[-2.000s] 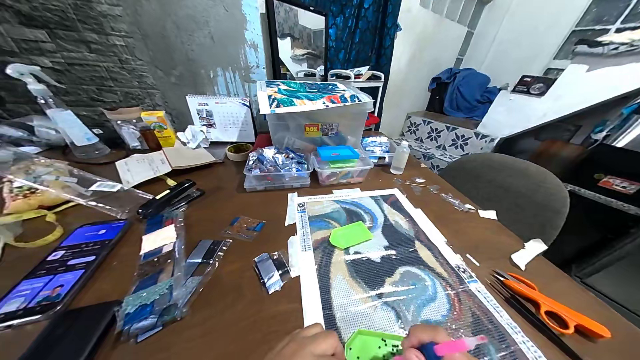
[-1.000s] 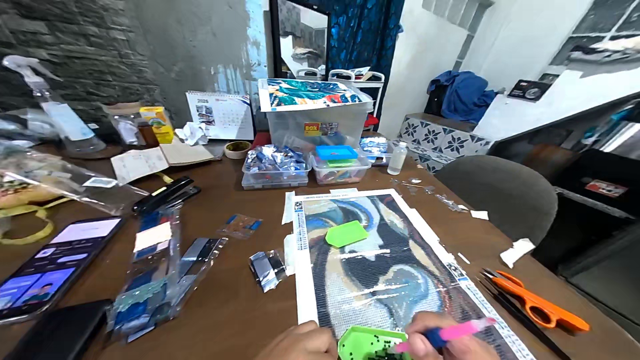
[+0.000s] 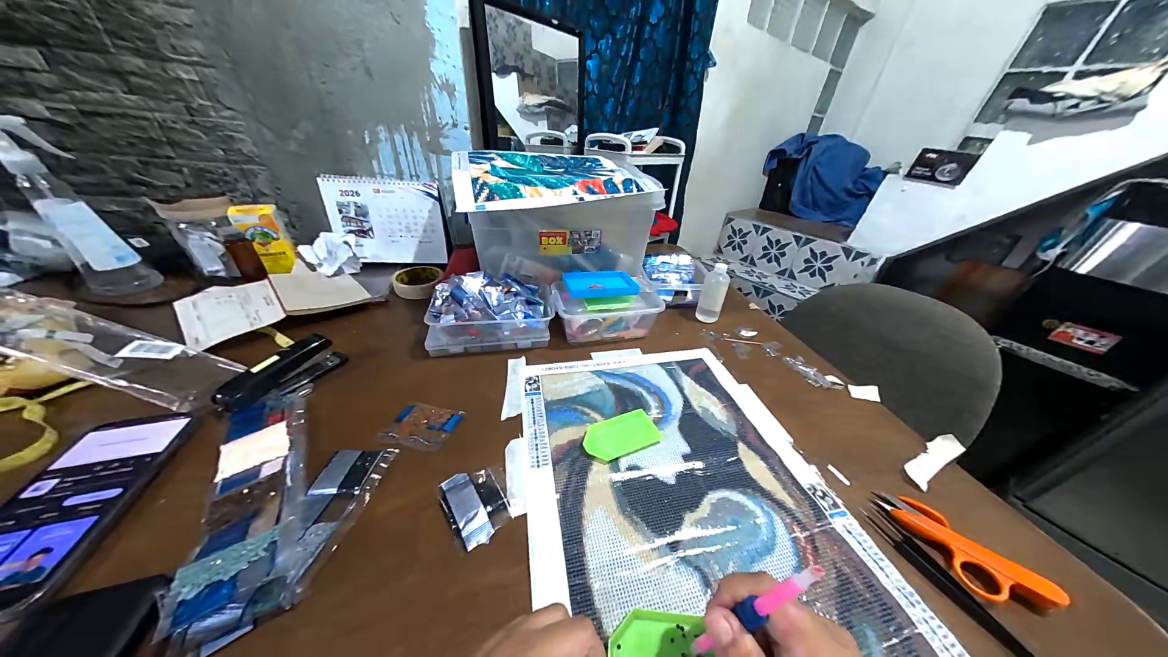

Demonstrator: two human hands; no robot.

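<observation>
My right hand (image 3: 776, 620) holds a pink drill pen (image 3: 787, 591) with a dark blue grip, its lower tip at a green plastic tray (image 3: 655, 633) that holds dark beads. My left hand (image 3: 543, 634) lies at the tray's left side; its fingers are curled, and whether they grip the tray cannot be told. Both hands are cut off by the bottom edge. Beneath them lies a diamond painting canvas (image 3: 680, 511), partly covered with beads, with a shiny clear film on parts of it. A second green tray (image 3: 623, 435) rests on the canvas's upper part.
Orange-handled scissors (image 3: 981, 552) and black tweezers (image 3: 949, 584) lie right of the canvas. Left are bead packets (image 3: 470, 511), a phone (image 3: 78, 493) and a black stapler (image 3: 274, 372). Plastic boxes of packets (image 3: 488, 339), a small bottle (image 3: 713, 294) and a large clear bin (image 3: 557, 242) stand behind.
The drill pen has tilted, and its lower tip has moved from near the canvas to the tray's right side. The view has shifted slightly.
</observation>
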